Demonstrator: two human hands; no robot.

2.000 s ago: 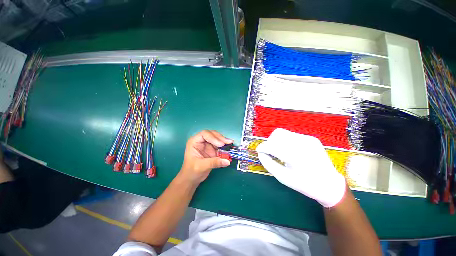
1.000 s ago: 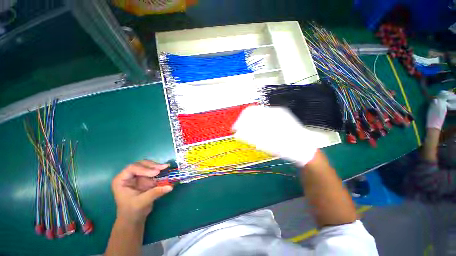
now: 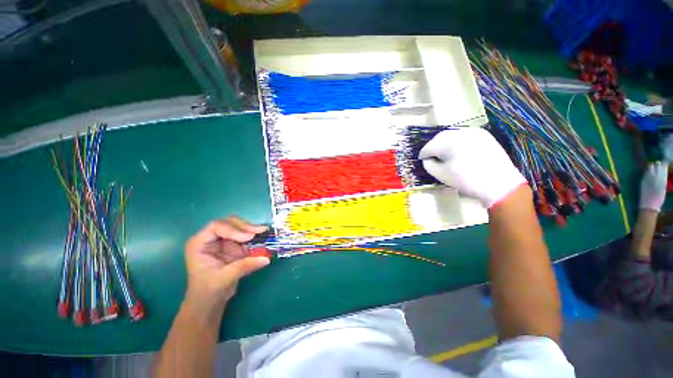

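My bare left hand [image 3: 221, 255] is at the near left corner of the cream wire tray [image 3: 336, 55], shut on a red and black connector housing [image 3: 260, 252]. Several mixed wires trail right from the housing along the tray's near edge. My right hand [image 3: 468, 162], in a white glove, is over the black wires [image 3: 420, 151] at the tray's right, its fingertips bent together at their ends. Whether it grips a wire cannot be told. Red wires [image 3: 339, 176], yellow wires [image 3: 347, 215], white wires [image 3: 332, 134] and blue wires [image 3: 328, 92] lie in their compartments.
A fanned bundle of harnesses [image 3: 94, 229] lies on the green bench at left, red housings toward me. A large heap of harnesses [image 3: 535, 136] lies right of the tray. A metal upright [image 3: 195, 52] stands behind. Another person's gloved hand [image 3: 653, 186] is at far right.
The view has swung right since the first frame. My right hand has moved from beside the housing, over the red wires, to the black wires. My left hand still holds the housing.
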